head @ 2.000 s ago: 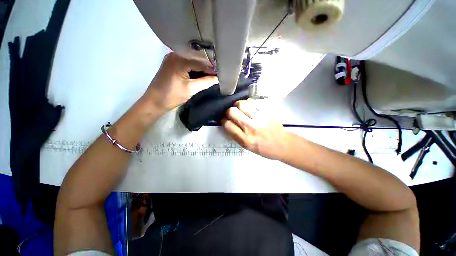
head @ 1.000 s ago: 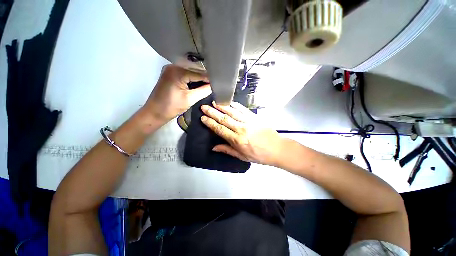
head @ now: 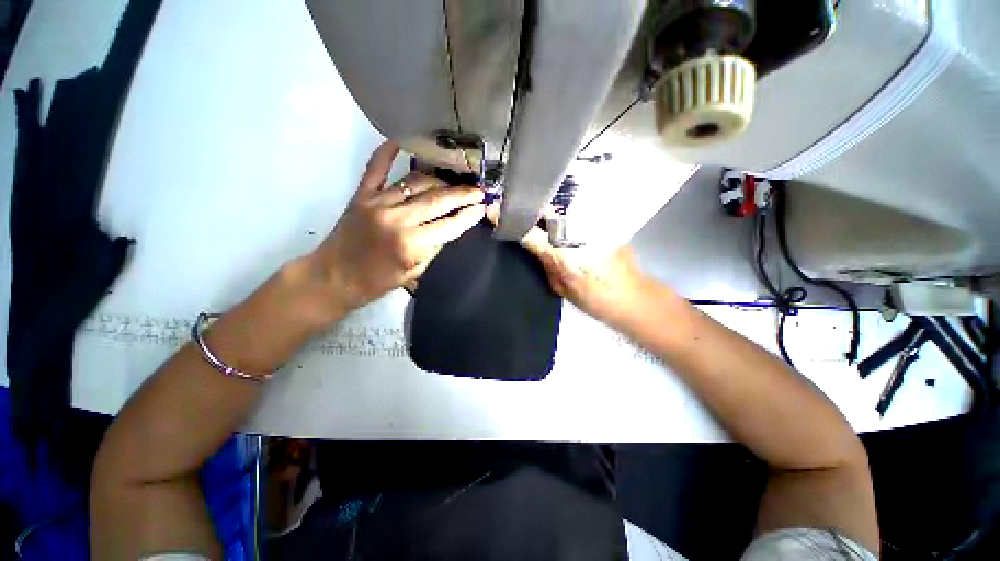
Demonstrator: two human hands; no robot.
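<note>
A black fabric panel (head: 486,307) with rounded corners lies flat on the white table, its upper end under the sewing machine head (head: 581,99). My left hand (head: 400,230) is at the panel's upper left edge, fingertips beside the presser foot and needle area (head: 489,181). Black material shows above its fingers. My right hand (head: 581,274) is at the panel's upper right edge; its fingertips are partly hidden behind the machine's front part. Whether either hand pinches the fabric or only presses it is hard to tell. Thread runs down the head.
Black fabric strips (head: 66,219) lie at table left. A cream ribbed knob (head: 705,101) sits on the head. Red and white snips (?) (head: 746,194), knotted black cord (head: 790,296) and dark sticks (head: 901,367) are at right. Blue crate (head: 228,499) is below left.
The panel, bunched at first, now lies flat and spread toward me. My right hand has moved off its middle to the upper right edge. My left fingers have extended toward the needle.
</note>
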